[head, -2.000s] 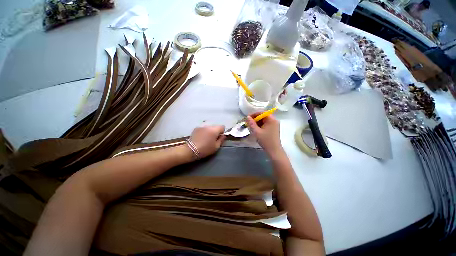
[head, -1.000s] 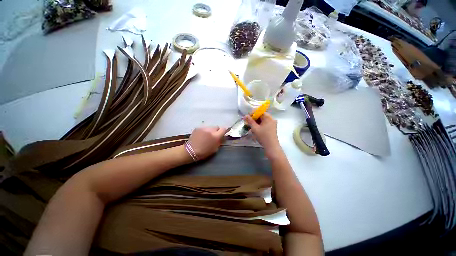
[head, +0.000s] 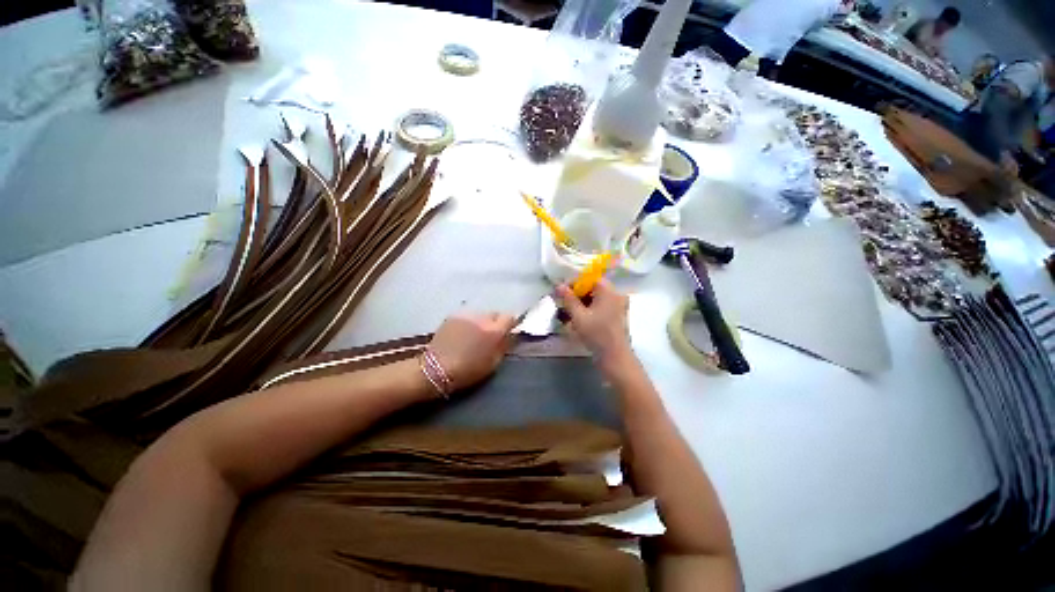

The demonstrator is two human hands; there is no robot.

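My left hand [head: 472, 349] holds a brown strap [head: 336, 356] near its pale strap end [head: 536, 317], above the grey board [head: 555, 391]. My right hand [head: 596, 320] grips a glue brush [head: 591, 275] by its yellow-orange handle, right beside the strap end. The brush tip is hidden by the fingers. The whitish glue pot [head: 560, 260] stands just beyond the right hand, with a second brush [head: 544, 219] leaning in it. A fanned group of brown straps [head: 303, 260] lies at the left. More brown straps [head: 463, 532] lie under my forearms.
A large glue bottle [head: 602, 174] and a small white bottle [head: 651, 239] stand by the pot. A hammer [head: 712, 303] lies over a tape roll [head: 685, 340] at the right. Bagged pieces [head: 553, 119] lie beyond. People [head: 1012, 102] are in the far right background.
The view has shifted a little. The right hand's brush handle has tilted more upright since the earliest frame and stays by the strap end. The left hand keeps its hold.
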